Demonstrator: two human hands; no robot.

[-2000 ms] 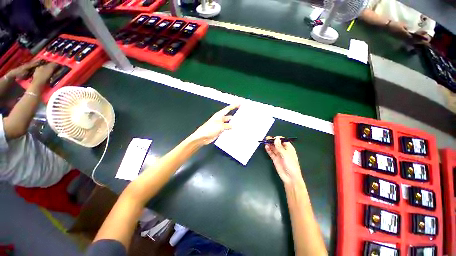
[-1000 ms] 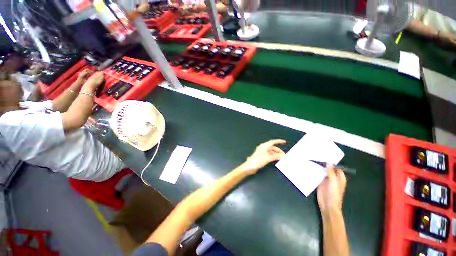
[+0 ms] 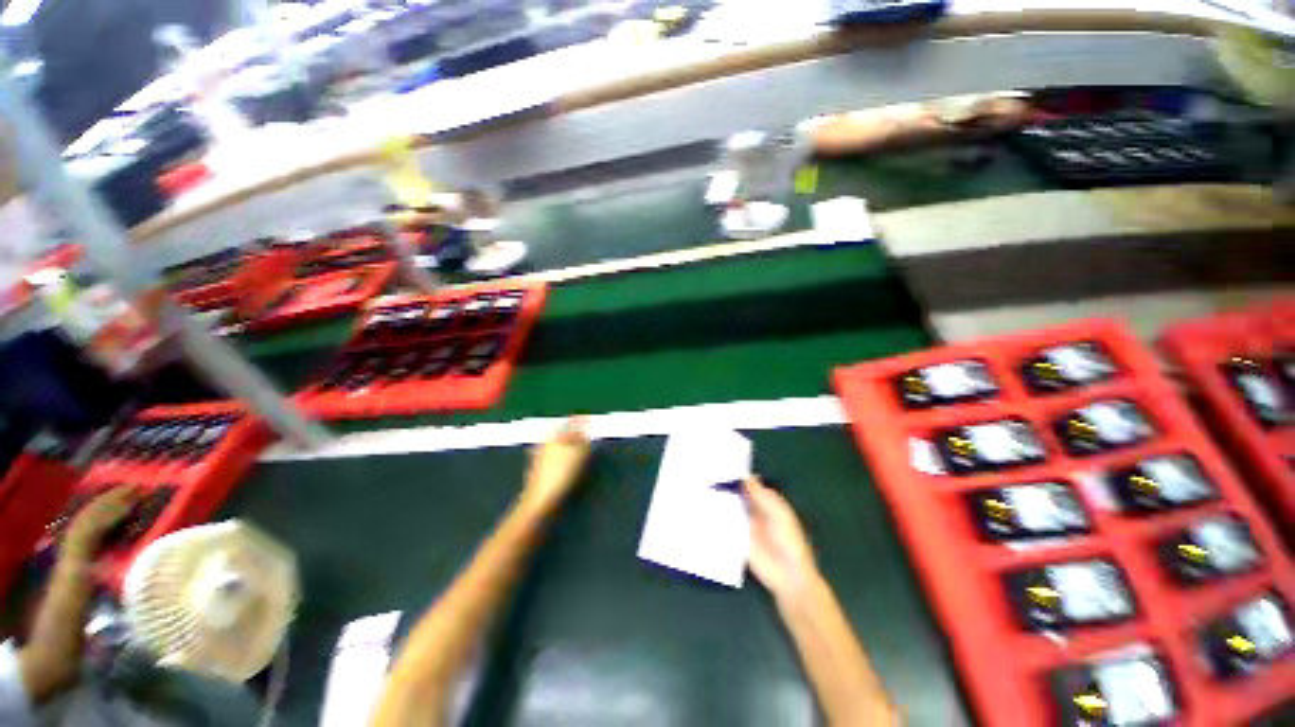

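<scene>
A white label sheet (image 3: 689, 528) is in front of me over the dark green bench, by the conveyor's white edge strip. My right hand (image 3: 778, 540) is at the sheet's right edge, closed around a thin dark pen-like stick; only its dark tip shows over the sheet. Whether these fingers also hold the sheet cannot be told. My left hand (image 3: 558, 462) is left of the sheet, apart from it, near the edge strip. It is blurred, with its fingers not clear and nothing visible in it.
A red tray (image 3: 883, 412) of black labelled units is at right, with another red tray (image 3: 1186, 341) beyond. The cream fan (image 3: 213, 597) and a white sheet (image 3: 355, 668) are at left. More red trays (image 3: 490, 391) are back left. Another person's hand (image 3: 100, 518) is at far left.
The view has swung right and up, with blur. My left hand has come away from the sheet, which it touched two seconds ago. My right hand stays by the sheet with the stick.
</scene>
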